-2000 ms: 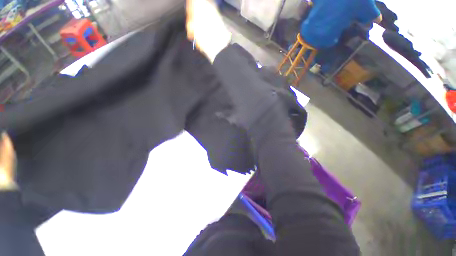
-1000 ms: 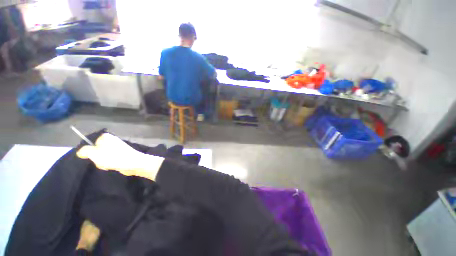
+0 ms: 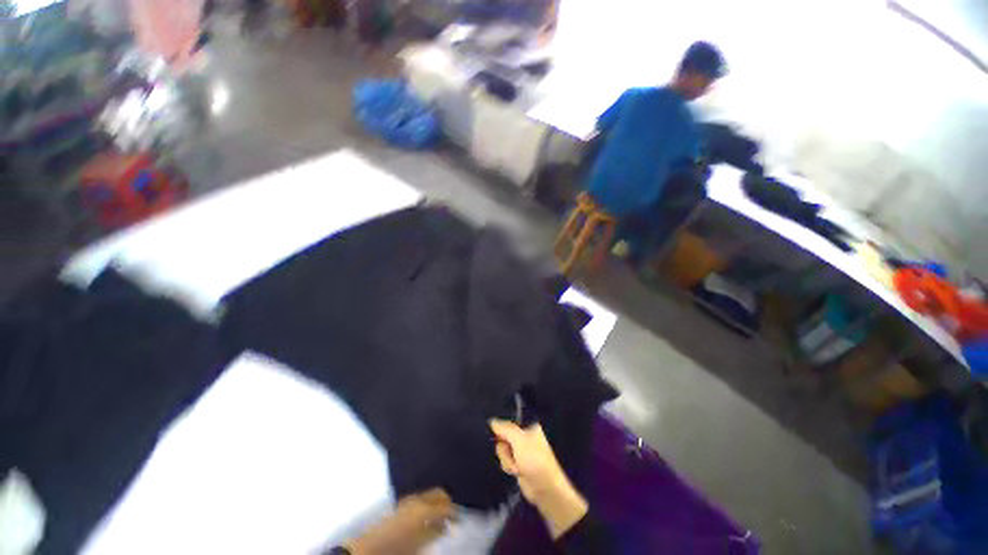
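Observation:
A large black garment piece (image 3: 368, 293) lies over the white-topped table. More black cloth (image 3: 87, 347) spreads at the left and touches it. My right hand (image 3: 531, 472) is closed on a small slim item (image 3: 518, 408), held upright over the garment's near right part; whether it is a pen or snips is unclear. My left hand (image 3: 401, 526) is low in the picture, blurred, its fingers at the garment's near edge; its grip on the cloth cannot be made out.
The white tabletop (image 3: 260, 466) shows around the cloth. A purple bin (image 3: 650, 488) stands against the table's right edge. Across the aisle a person in blue (image 3: 650, 146) sits on a wooden stool (image 3: 585, 233). Blue crates (image 3: 921, 477) are at lower right, a red stool (image 3: 130, 186) at upper left.
The view has turned left and down. The garment now lies spread over the table instead of bunched up. My right hand, still with the slim item, is now nearer the garment's near edge.

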